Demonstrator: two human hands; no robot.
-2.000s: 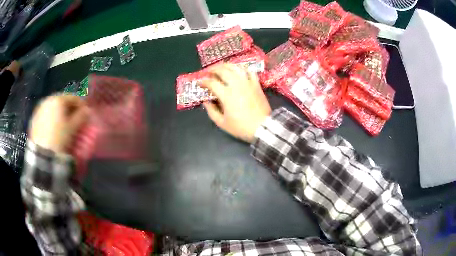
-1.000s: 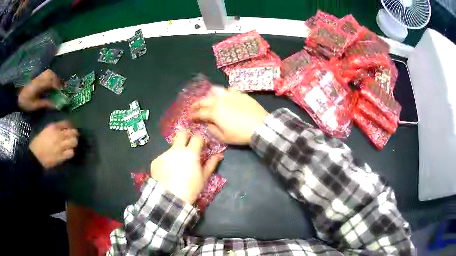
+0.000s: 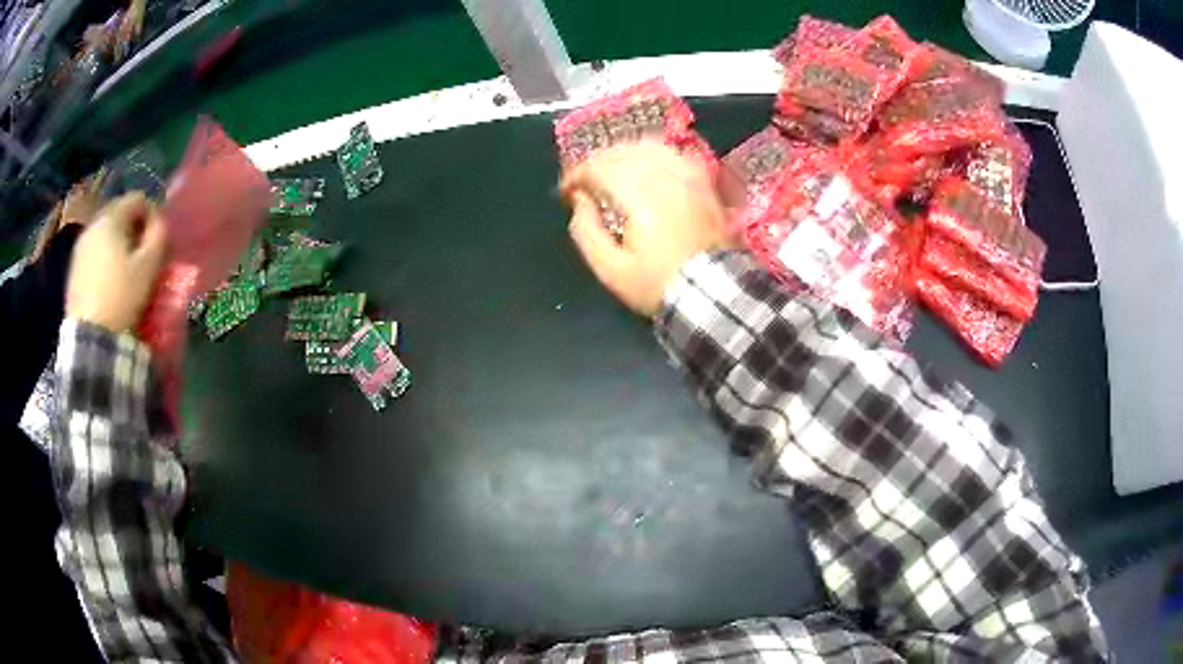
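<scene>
My left hand (image 3: 119, 260) is raised at the far left, closed on limp red bubble bags (image 3: 218, 195), slightly blurred. My right hand (image 3: 649, 221) rests over bagged circuit boards (image 3: 629, 117) at the top centre; its fingers are curled and whether it grips one of them is hidden. Loose green circuit boards (image 3: 322, 315) lie in a scattered pile at left centre, the nearest one (image 3: 374, 361) showing a pinkish patch. A large heap of red bagged boards (image 3: 954, 169) lies to the right of my right hand.
A white rail (image 3: 402, 119) with a metal post (image 3: 519, 46) edges the dark mat. A phone (image 3: 1057, 214), a white box (image 3: 1142, 260) and a small fan (image 3: 1012, 33) are at right. Red bags (image 3: 324, 629) show at the lower left edge.
My left hand has moved from the centre to the far left with red bags. My right hand has moved up to the bagged boards. More loose boards lie at left; the neighbour's hands have withdrawn.
</scene>
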